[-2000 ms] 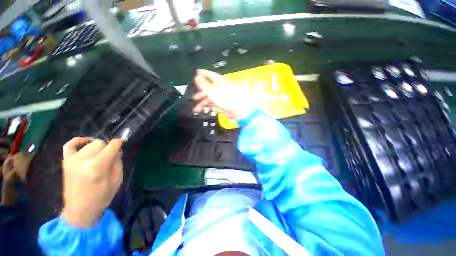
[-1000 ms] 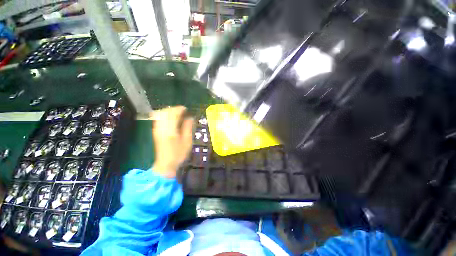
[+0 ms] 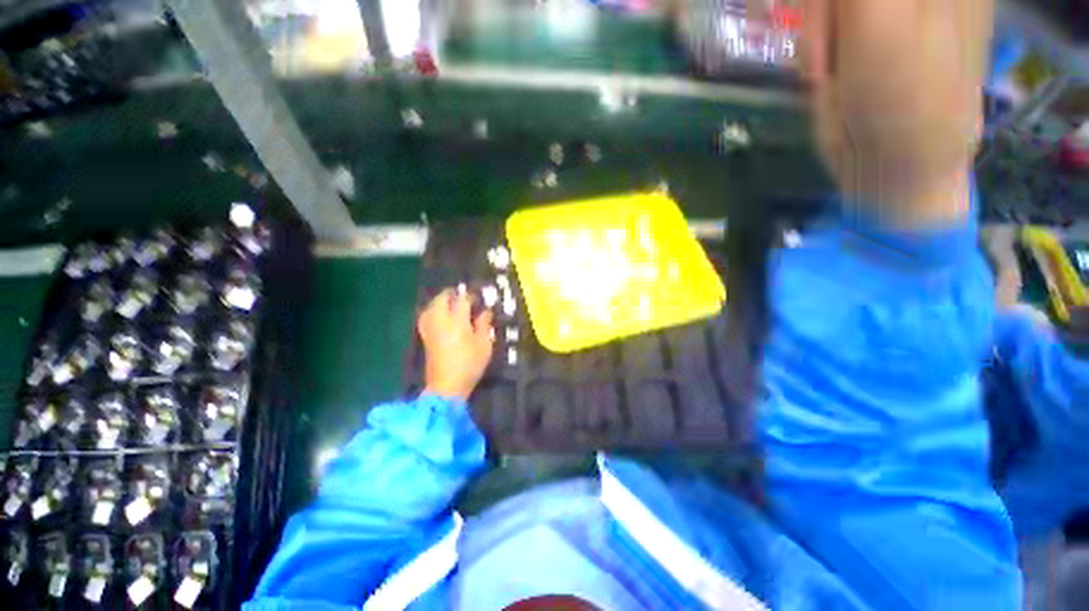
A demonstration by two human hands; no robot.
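Observation:
My left hand is on the black blister tray, its fingertips beside the small white parts left of the yellow tray. Its fingers are bent; whether they pinch a part cannot be told. The yellow tray rests on the black blister tray, its middle washed out by glare. My right hand is raised at the upper right, blurred and cut off by the top edge; its fingers and anything in them cannot be made out.
A black tray stack at left holds rows of units with white tabs. Units lie scattered on the green belt. A grey post slants down at the upper left. Another person's blue sleeve is at far right.
The large black trays that filled the right side are gone from there. My right arm now shows raised. My left hand has moved right and slightly down, onto the black tray by the white parts.

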